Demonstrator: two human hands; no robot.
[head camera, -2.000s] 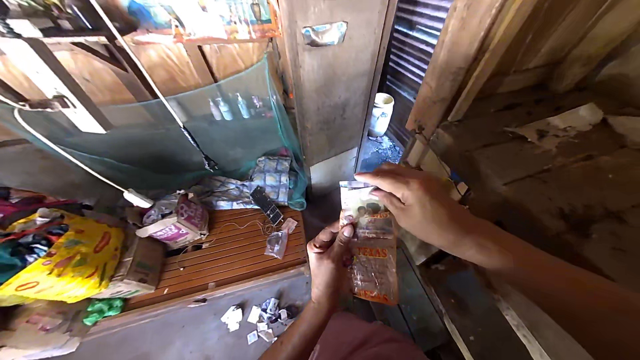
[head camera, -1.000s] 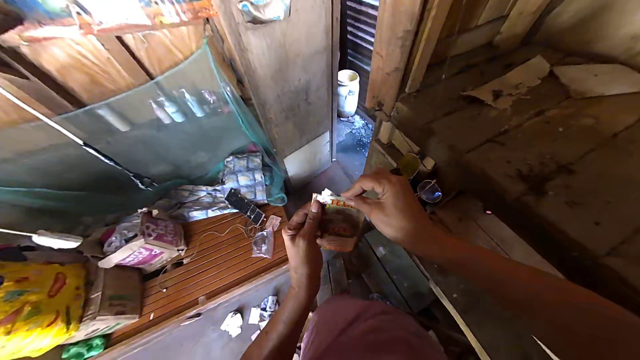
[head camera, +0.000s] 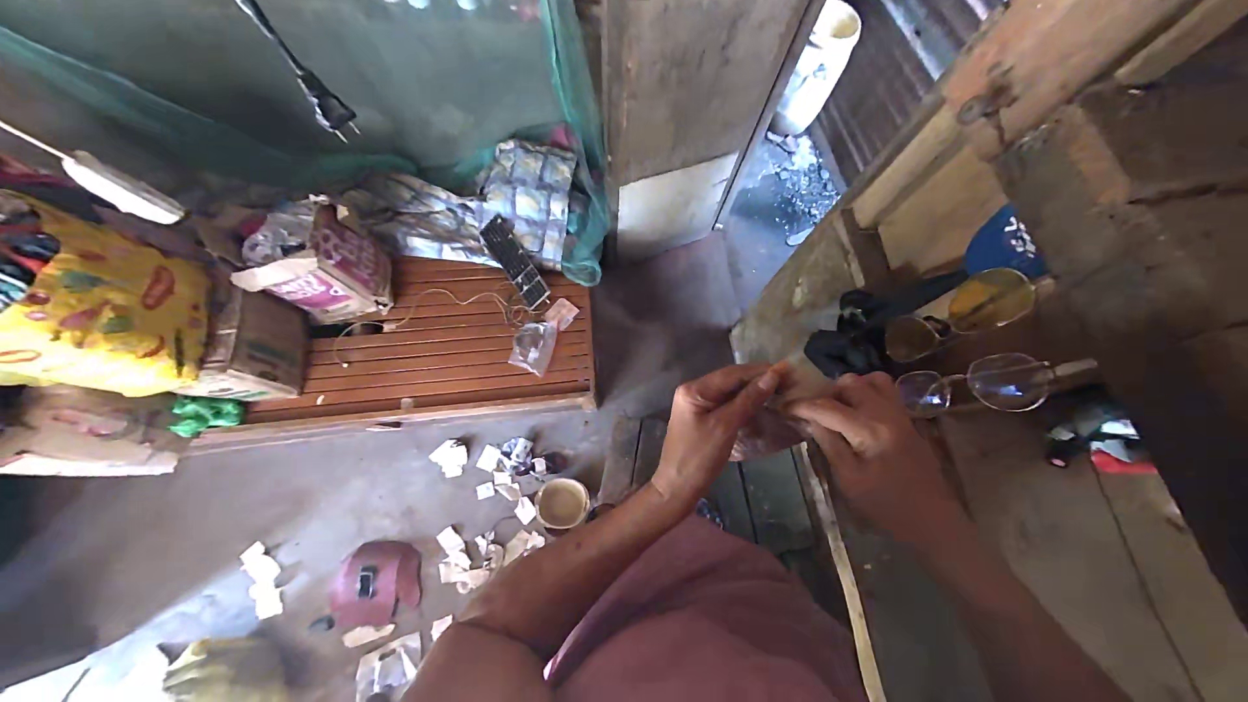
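A clear plastic packet (head camera: 767, 435) hangs between my two hands, mostly hidden by the fingers. My left hand (head camera: 717, 419) pinches its upper left edge between thumb and forefinger. My right hand (head camera: 863, 434) holds the right side of the packet, its fingers curled close to the left ones. Just beyond my right hand, two pairs of eyeglasses, one with yellow lenses (head camera: 990, 300) and one with clear lenses (head camera: 1009, 382), rest against the wooden frame, beside a black strap or cloth (head camera: 843, 341).
On the slatted wooden bench (head camera: 458, 341) lie a solar panel (head camera: 514, 261), a small plastic bag (head camera: 533, 346) and an open cardboard box (head camera: 336, 268). Paper scraps (head camera: 453, 556), a round bowl (head camera: 563, 504) and a red welding mask (head camera: 377, 583) are on the floor. A plug (head camera: 330, 105) hangs above the bench.
The printed packet, plainly visible between my hands two seconds ago, is now mostly covered by my fingers. The view has swung down, showing more floor and the eyeglasses.
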